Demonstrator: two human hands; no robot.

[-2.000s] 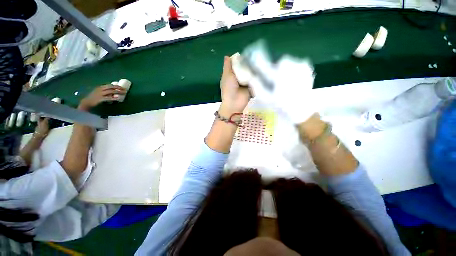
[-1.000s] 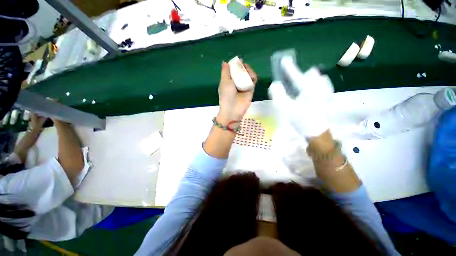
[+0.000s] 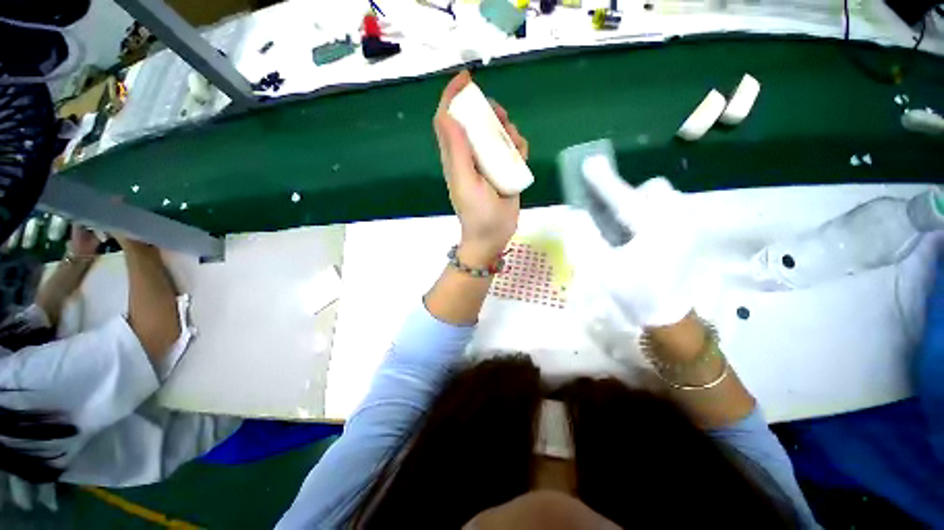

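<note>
My bare left hand holds a cream-white oblong plastic unit above the belt's near edge, its long side facing up and right. My right hand, in a white glove, grips a grey-green flat pad, with a thumb or finger across its face. The pad is apart from the unit, to its right. The glove is overexposed, so its fingers are hard to make out. The dot sheet, with rows of small red dots, lies on the white table between my forearms.
The green belt crosses in front, carrying two cream units and small white flecks. A clear bottle lies at right with dark round pieces near it. A coworker's arm is at left, beside a grey metal bar.
The unit in my left hand has risen and turned to show its longer side. My gloved hand and the pad have moved slightly lower. The two units on the belt have shifted left.
</note>
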